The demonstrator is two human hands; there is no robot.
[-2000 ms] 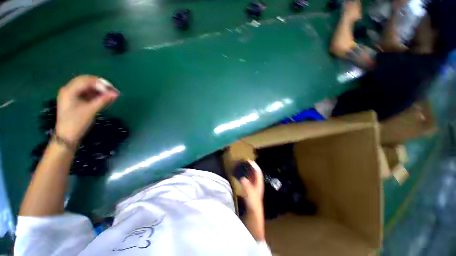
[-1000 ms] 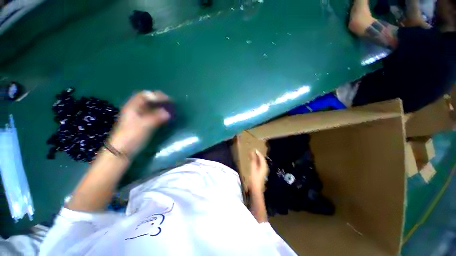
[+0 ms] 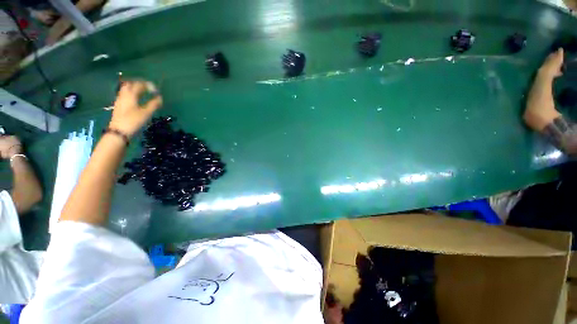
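Note:
My left hand point(image 3: 136, 104) is raised over the green bench at the left, above a loose heap of small black parts point(image 3: 174, 164). Its thumb and fingers are curled towards each other; blur hides whether anything small is between them. My right hand point(image 3: 333, 312) shows only as a small piece at the bottom edge, inside the left side of the open carton point(image 3: 500, 237); its fingers are hidden. The carton holds dark units, one with a white face point(image 3: 393, 297).
Black round units point(image 3: 293, 63) stand spaced along the far side. One with a pale face point(image 3: 70, 100) lies left of my left hand. Whitish-blue rods point(image 3: 69, 168) lie at left. A neighbour's forearm point(image 3: 543, 101) reaches in at right; another person's arm point(image 3: 25, 174) is at left.
The view has shifted, showing more of the bench's left and far side. My left hand has moved left and away from me; the dark thing in it earlier no longer shows. My right hand is mostly out of view.

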